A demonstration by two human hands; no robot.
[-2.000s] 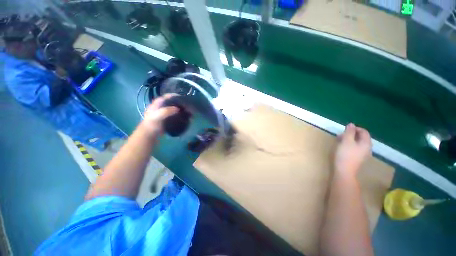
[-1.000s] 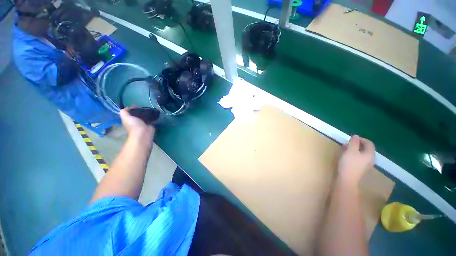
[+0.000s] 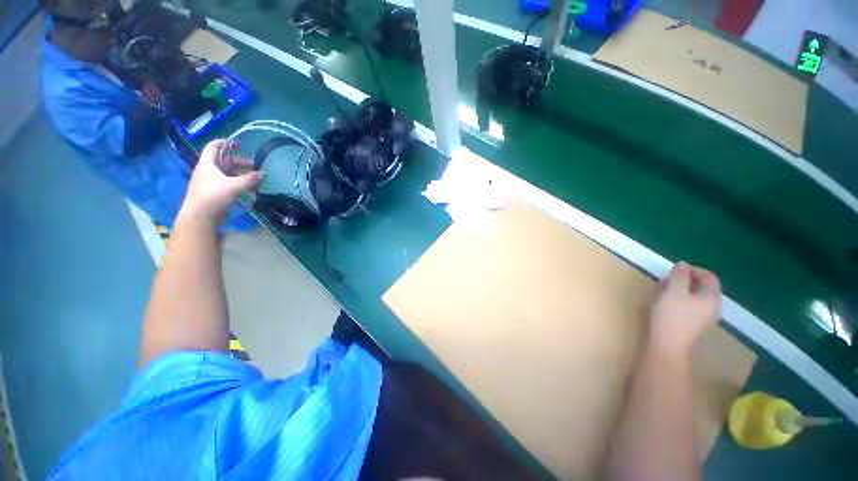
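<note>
A black headset (image 3: 290,210) with pale hoops lies at the near left edge of the green bench, against a pile of black headsets (image 3: 362,150). My left hand (image 3: 218,178) is at the headset's hoops, thumb and fingers curled around their left side. My right hand (image 3: 689,299) is at the far right part of the brown cardboard mat (image 3: 536,329), near the white rail, fingertips together; whether something small is between them cannot be told. A yellow glue bottle (image 3: 764,420) with a pale nozzle lies on its side right of the mat.
Crumpled white paper (image 3: 468,193) lies at the mat's upper left corner. A white post (image 3: 437,75) rises behind it. Headsets (image 3: 516,73) sit on the green conveyor (image 3: 602,150) beyond the rail. A person in blue (image 3: 103,122) works at the left near a blue tray (image 3: 218,99).
My left hand has carried the headset leftward off the mat's side to the pile, and it now rests on the bench. My hand has shifted from its ear cup to the hoops. My right hand barely moved.
</note>
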